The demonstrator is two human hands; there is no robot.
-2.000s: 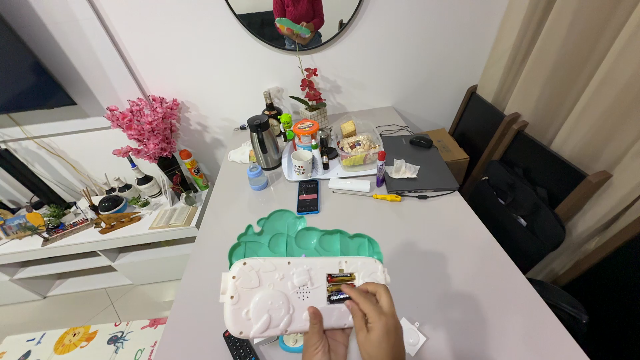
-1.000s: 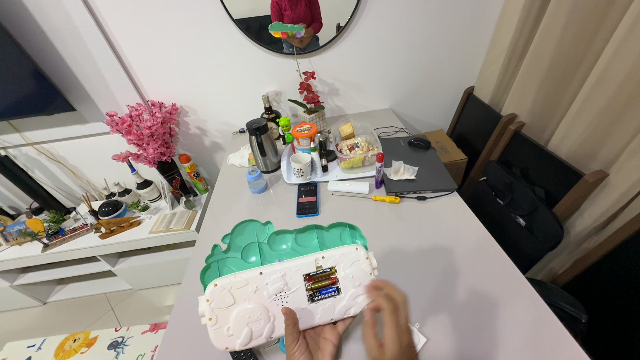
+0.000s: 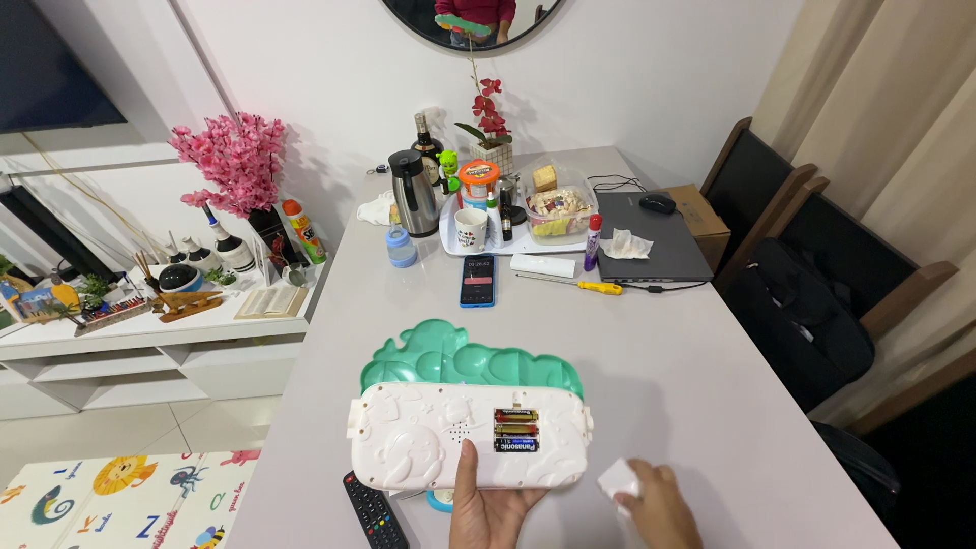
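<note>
My left hand (image 3: 488,499) holds a white and green plastic toy (image 3: 404,450) from below, its back turned up and the thumb on the white shell near the speaker holes. Several Panasonic batteries (image 3: 516,431) lie in the uncovered battery compartment on the right half of the toy. The green part (image 3: 473,362) with rounded hollows extends beyond the white shell's far edge. To the right of the toy, my right hand (image 3: 659,503) grips a small white plastic piece (image 3: 619,479), probably the battery cover, between thumb and fingers.
A black remote control (image 3: 375,511) lies at the near left, partly beside the toy. Farther back are a phone (image 3: 477,282), a yellow-handled screwdriver (image 3: 601,288), a baby bottle (image 3: 400,248), a thermos (image 3: 414,194), a white tray (image 3: 455,240) holding several items, and a laptop (image 3: 656,248).
My right hand was at the batteries two seconds ago, then moved away to the right; it now holds the white piece. The toy stays in my left hand.
</note>
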